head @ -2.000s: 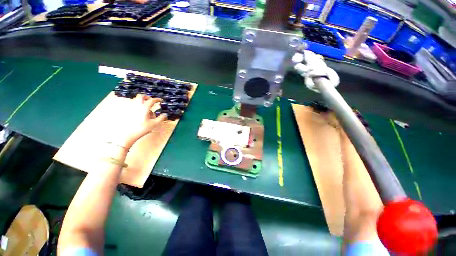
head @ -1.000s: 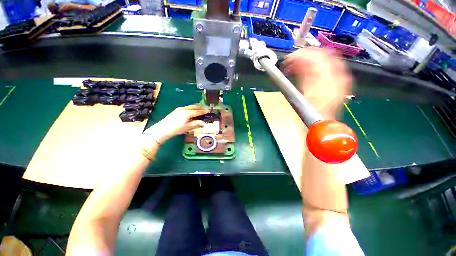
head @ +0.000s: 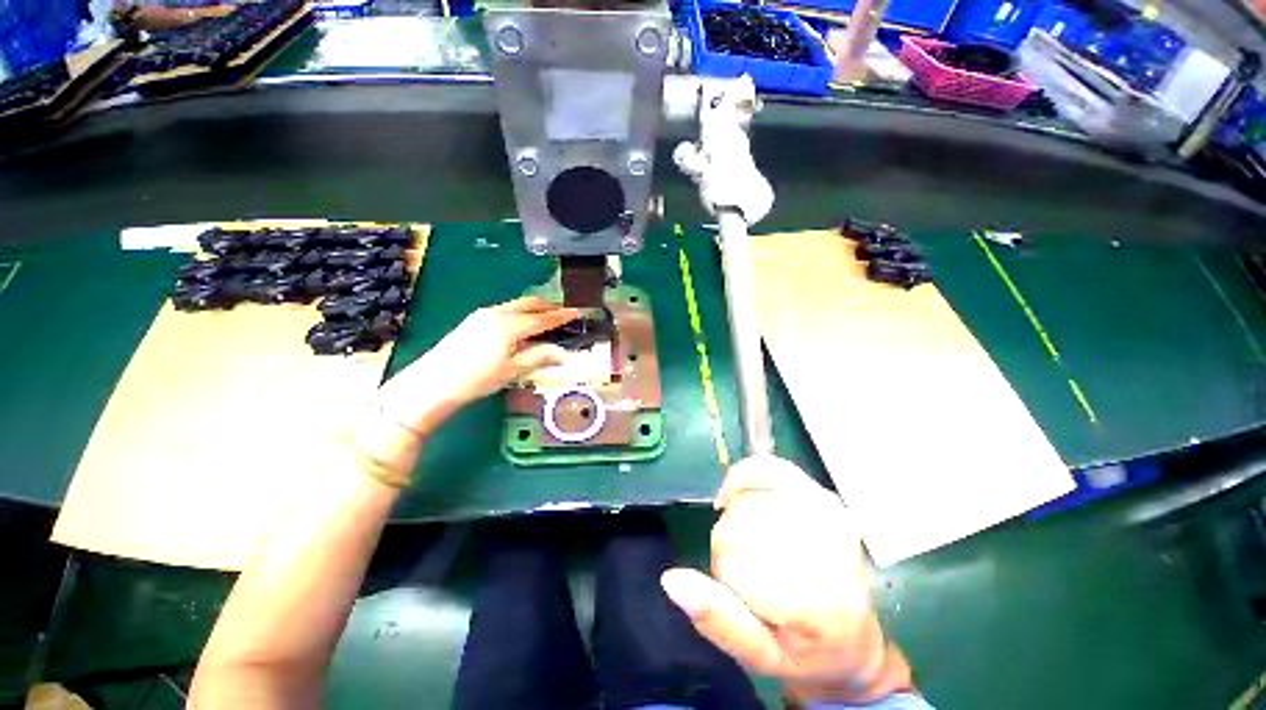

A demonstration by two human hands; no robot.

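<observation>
The arbor press [head: 580,132] stands at centre, its dark ram [head: 583,282] down on a black part [head: 580,333] in the pale fixture [head: 576,369]. My left hand [head: 503,347] has its fingers at the black part; the fingers partly hide it. My right hand [head: 791,569] is closed around the lower end of the grey press lever [head: 744,333], which points down toward me; the hand hides the red knob. Rows of black parts [head: 299,271] lie on the left cardboard sheet [head: 181,430].
The right cardboard sheet [head: 902,402] holds a few black parts [head: 886,254] at its far end. The dark conveyor belt [head: 347,164] runs behind the bench. Beyond it are loaded boards [head: 195,63], a blue bin [head: 757,49] and a pink-red bin [head: 965,72].
My left hand has gone from the left rows to the fixture, where a black part now sits. My right hand has taken the lever and swung it down toward me.
</observation>
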